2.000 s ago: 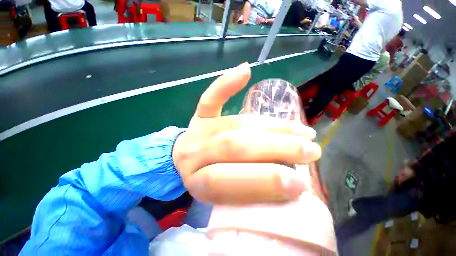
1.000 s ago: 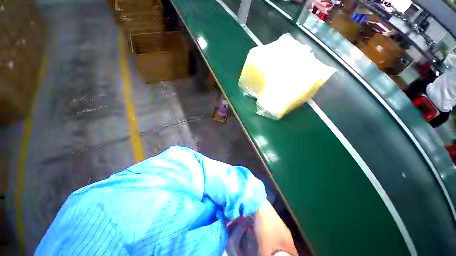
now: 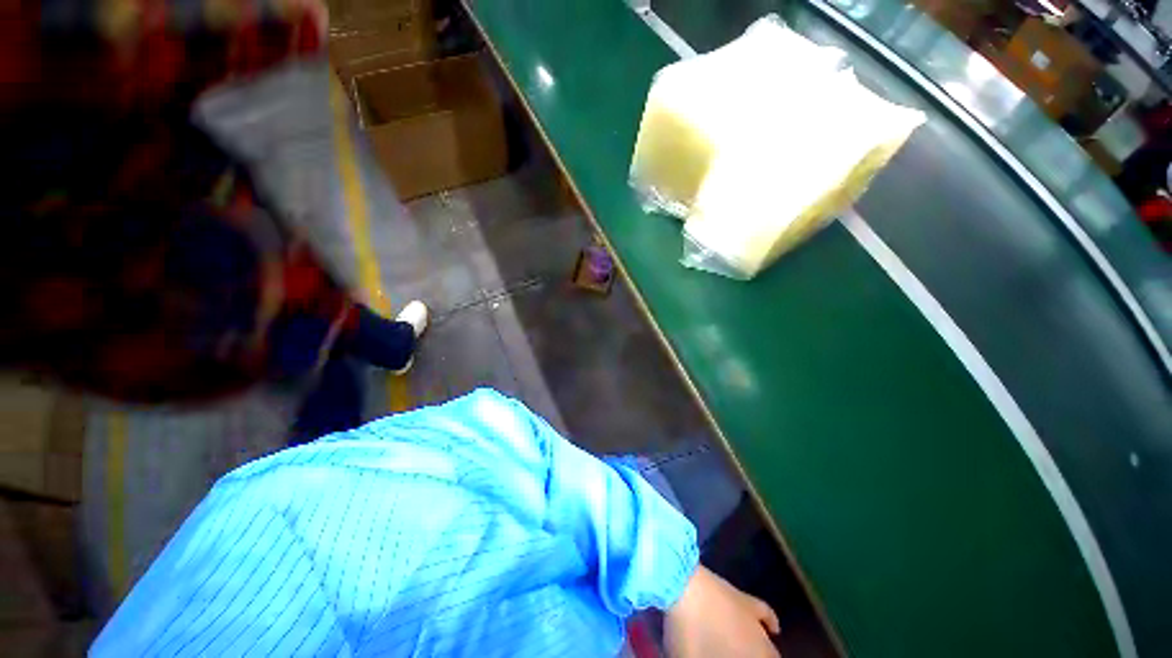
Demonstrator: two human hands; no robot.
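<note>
Pale yellow block-shaped packs in clear film stand close together on the green conveyor belt, at the upper middle. My left arm in a blue striped sleeve reaches in from the lower left. My left hand is at the bottom edge, beside the belt's near edge and well below the packs. It is cut off by the frame, so its fingers and anything in them are hidden. My right hand is out of the picture.
A person in a dark red checked top is close at the left, on the grey floor with yellow lines. An open cardboard box stands beside the belt. A small purple item lies near the belt's edge. A pale rail runs along the belt.
Since one second ago, a person has come into view at the left. The packs appear slightly higher and further right. The clear cylinder seen two seconds ago is out of view.
</note>
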